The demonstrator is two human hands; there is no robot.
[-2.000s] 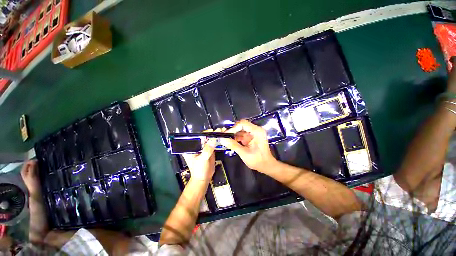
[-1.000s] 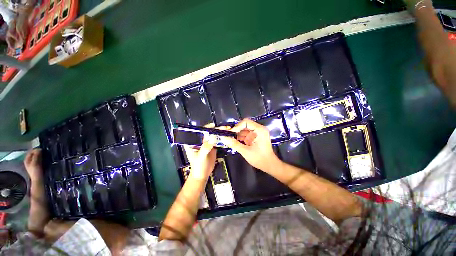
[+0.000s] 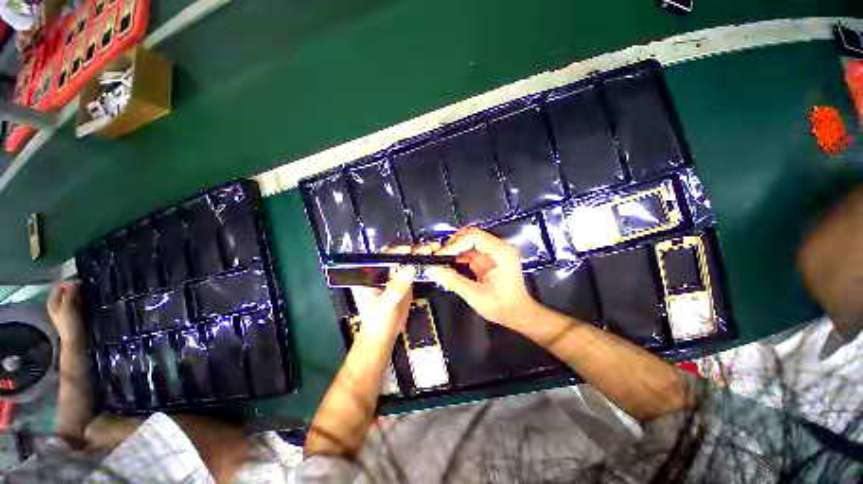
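My left hand and my right hand both hold a phone body over the left half of the near blister tray. The body lies sideways, its dark screen end pointing left. A thin dark strip or part runs along its far edge; I cannot tell if it is separate. My fingers cover the right end. Gold-edged front housings lie in the tray pockets: one at the right, one lying sideways, one below my hands, and another partly hidden behind my left hand.
Another blister tray lies left, a person's hand at its edge. A fan is far left. Across the belt stand a carton and red trays. Orange parts and a neighbour's blurred arm are right. One phone lies left.
The held phone body has tilted so less of its screen shows; both hands stay in nearly the same place. The right neighbour's arm has drawn back from the belt, and a phone shows at the top.
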